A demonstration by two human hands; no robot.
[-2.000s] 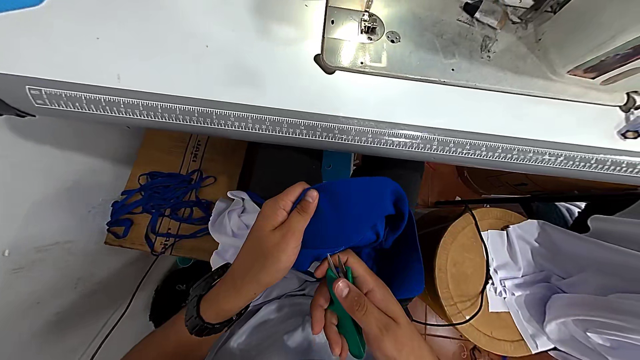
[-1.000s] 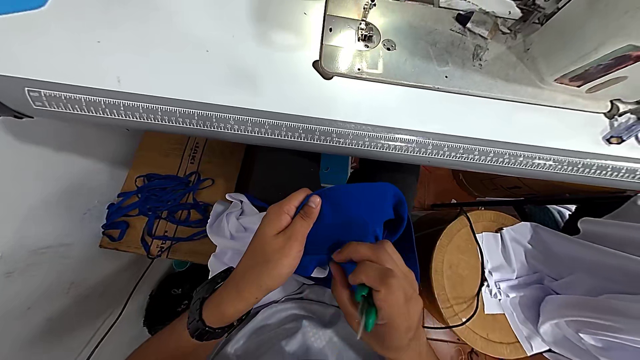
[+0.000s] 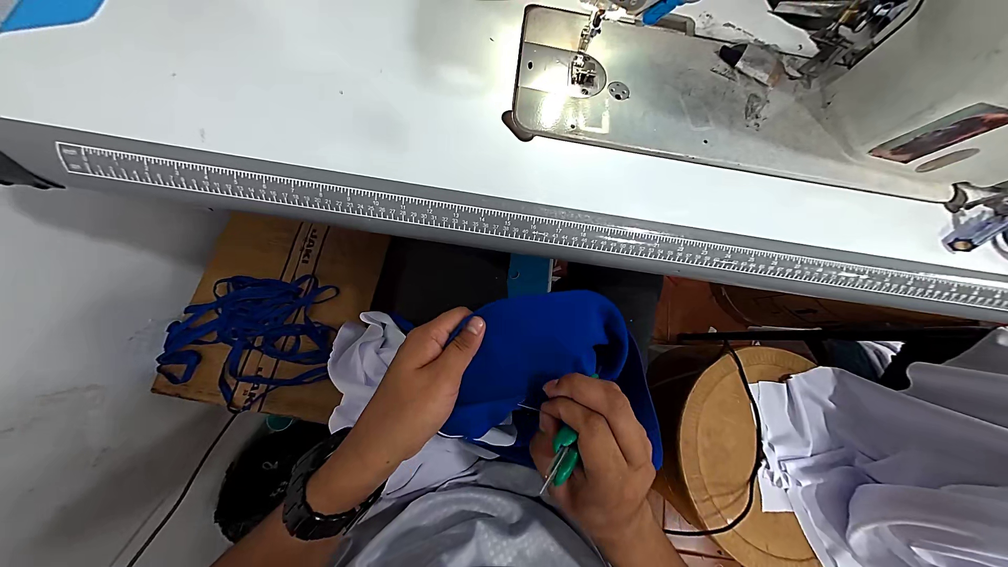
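My left hand [image 3: 429, 378], with a black watch on the wrist, pinches the upper left edge of a blue fabric piece [image 3: 528, 339] between thumb and fingers. White fabric [image 3: 366, 358] lies beside and below it. Against the lower right part of the blue fabric is my right hand [image 3: 594, 449], closed around green-handled thread snips [image 3: 565, 457] whose metal tips point down towards my lap. A thin, light thread or needle shows between its fingertips and the blue fabric; which of the two I cannot tell.
Above my hands runs the sewing table's edge with a printed ruler [image 3: 441, 213]; the sewing machine bed [image 3: 630, 94] is at upper right. Blue cords [image 3: 252, 323] lie on a cardboard box [image 3: 205, 295] at left. White cloth [image 3: 882, 457] drapes over a round brown container [image 3: 720, 441] at right.
The snips' tips pointed up by the blue fabric in the oldest frame and now point down within my right hand. That hand has turned, its fingers now against the fabric. My left hand keeps its hold.
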